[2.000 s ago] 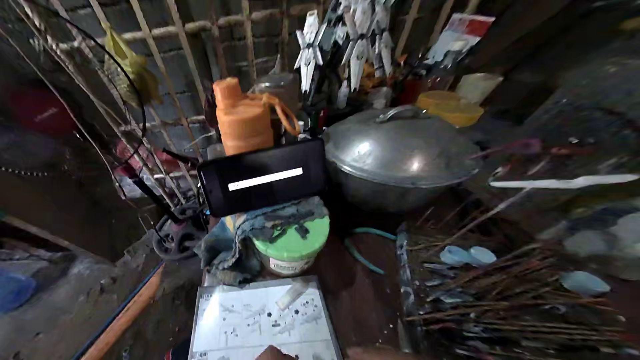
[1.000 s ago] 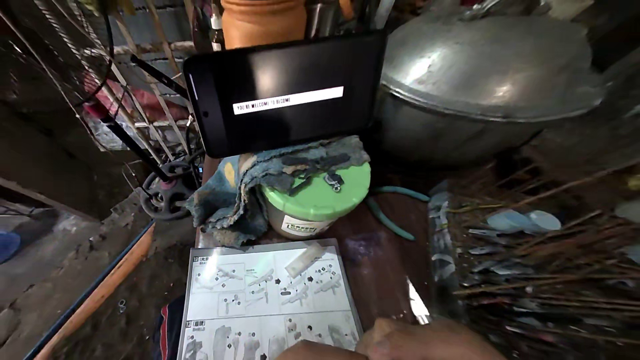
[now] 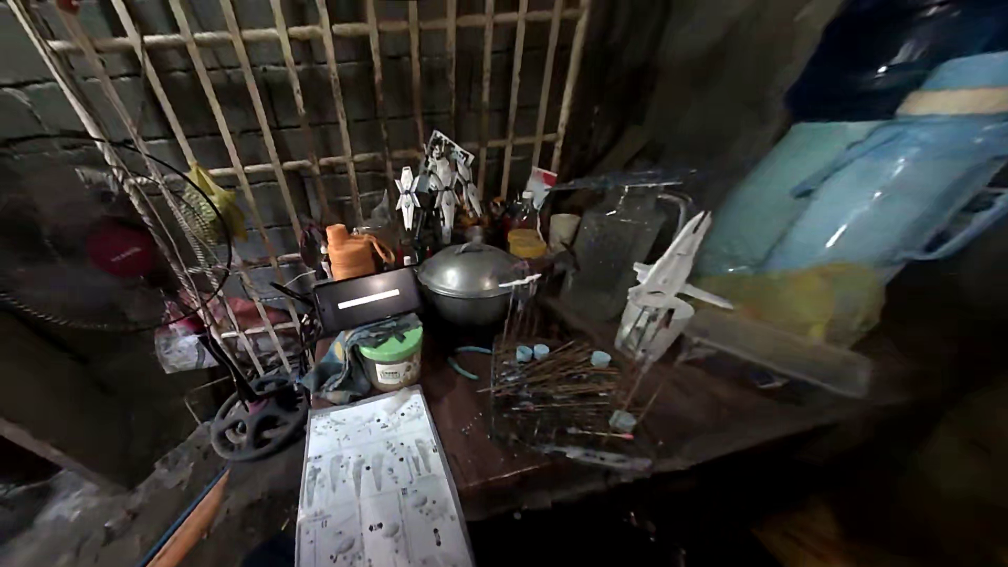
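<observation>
Neither my left hand nor my right hand shows in the view now. A printed instruction sheet with part drawings (image 3: 374, 480) lies at the table's near left. Behind it stands a tub with a green lid (image 3: 392, 358), with a blue-grey cloth (image 3: 342, 366) draped over its left side. A phone (image 3: 368, 299) leans upright behind the tub, its screen mostly dark. Thin sticks and small light-blue cups fill a tray (image 3: 559, 382) to the right. A white model part (image 3: 669, 264) stands up from a clear cup (image 3: 652, 323).
A lidded metal pot (image 3: 471, 279) stands behind the tray, beside an orange bottle (image 3: 352, 253). White model figures (image 3: 445, 185) stand near the bamboo lattice (image 3: 331, 87). A large glass jar (image 3: 618, 244) is at the right. Turquoise-handled pliers (image 3: 466, 362) lie mid-table.
Both hands, seen at the lower edge one second ago, are out of view. The view has swung up and right, bringing in more of the table's right side.
</observation>
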